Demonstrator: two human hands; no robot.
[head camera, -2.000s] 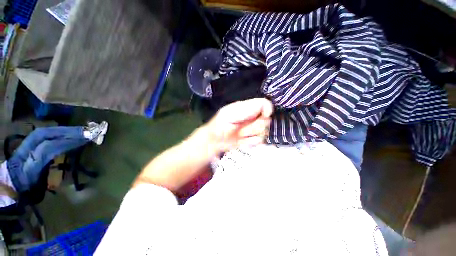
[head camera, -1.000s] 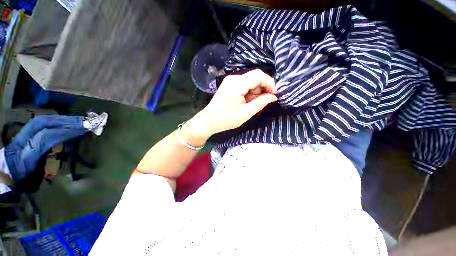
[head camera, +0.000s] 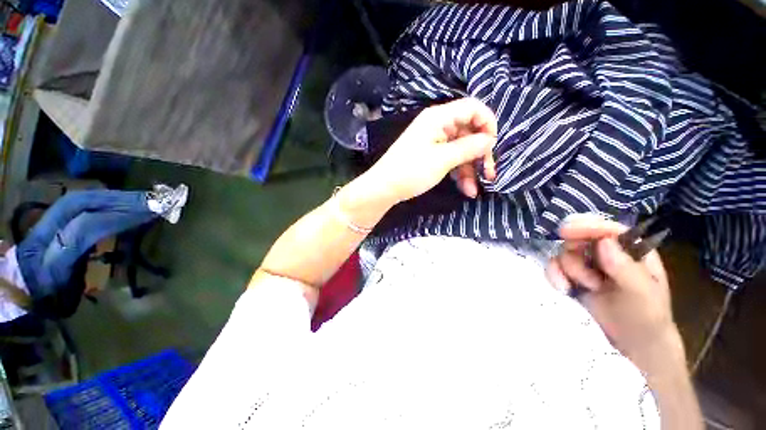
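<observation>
The striped garment (head camera: 621, 143), navy-black with thin white stripes, lies bunched over my lap, with a plain black part (head camera: 437, 201) at its left. My left hand (head camera: 445, 147) is over the garment's left part, fingers curled and fingertips close together. A small dark spot shows between its fingers; whether it grips cloth, thread or a needle cannot be told. My right hand (head camera: 617, 273) is at the garment's lower right edge, fingers closed around small dark snips (head camera: 647, 241) whose tips stick out past the fingers. No needle or thread can be made out.
A clear round bin (head camera: 357, 105) stands left of the garment. A grey fabric bin (head camera: 197, 84) with a blue edge is at upper left. A blue plastic crate (head camera: 126, 390) is at lower left. A seated person's jeans-clad legs (head camera: 84, 214) show at far left.
My right hand has come into view at the lower right with the snips. My left hand has moved a little right, and its fingers have curled further over the garment.
</observation>
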